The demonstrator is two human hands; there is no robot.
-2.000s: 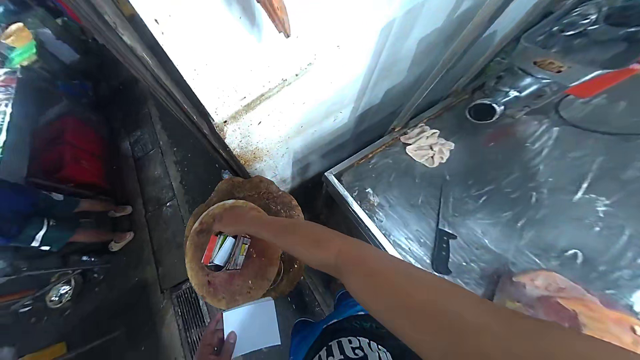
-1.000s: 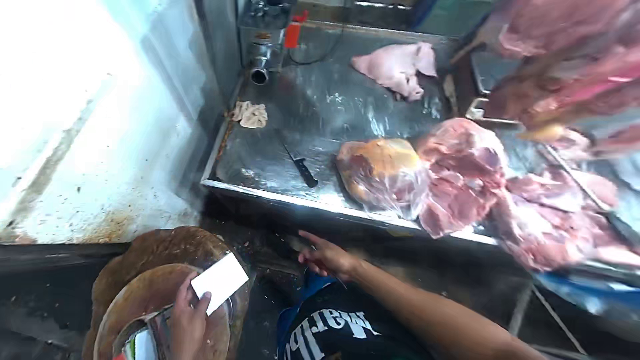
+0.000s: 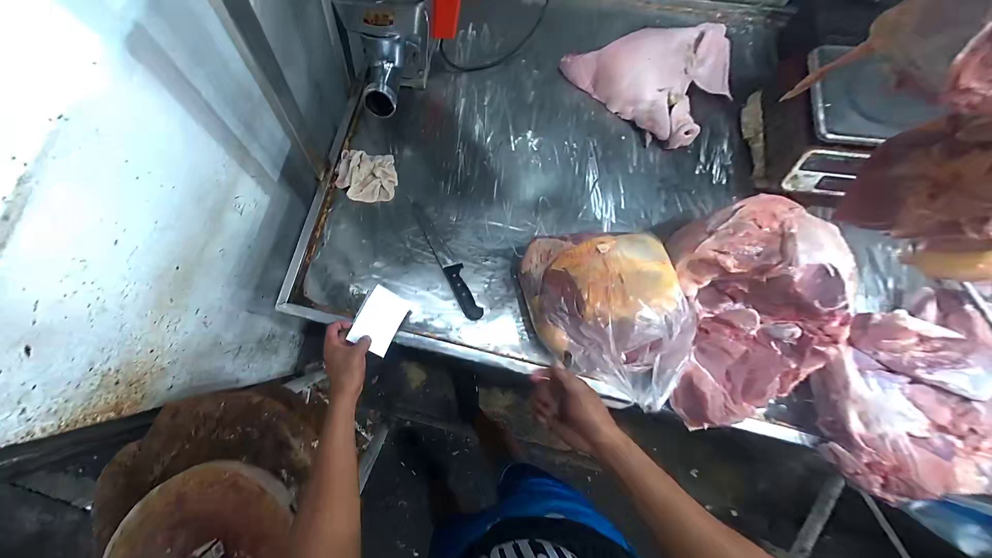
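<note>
My left hand (image 3: 346,358) holds a white piece of paper or card (image 3: 379,320) between thumb and fingers, over the front edge of the metal table (image 3: 480,353). My right hand (image 3: 570,407) is half curled at the same edge, just below a clear plastic bag of meat (image 3: 612,298); whether something thin is in its fingers cannot be told. A black-handled knife (image 3: 463,292) lies on the table between the two hands, its blade pointing up and left. A crumpled cloth (image 3: 367,176) lies near the table's left rim.
Large raw meat cuts (image 3: 767,287) lie right of the bag. A pig's head piece (image 3: 659,77) is at the back, a metal meat grinder (image 3: 383,74) at back left. Meat hangs at upper right near a scale (image 3: 849,97). Round wooden chopping blocks (image 3: 205,511) stand at lower left.
The view has swung from the chopping blocks to the table. My left hand has moved with the white paper from beside the blocks to the table's edge. My right hand has left the block.
</note>
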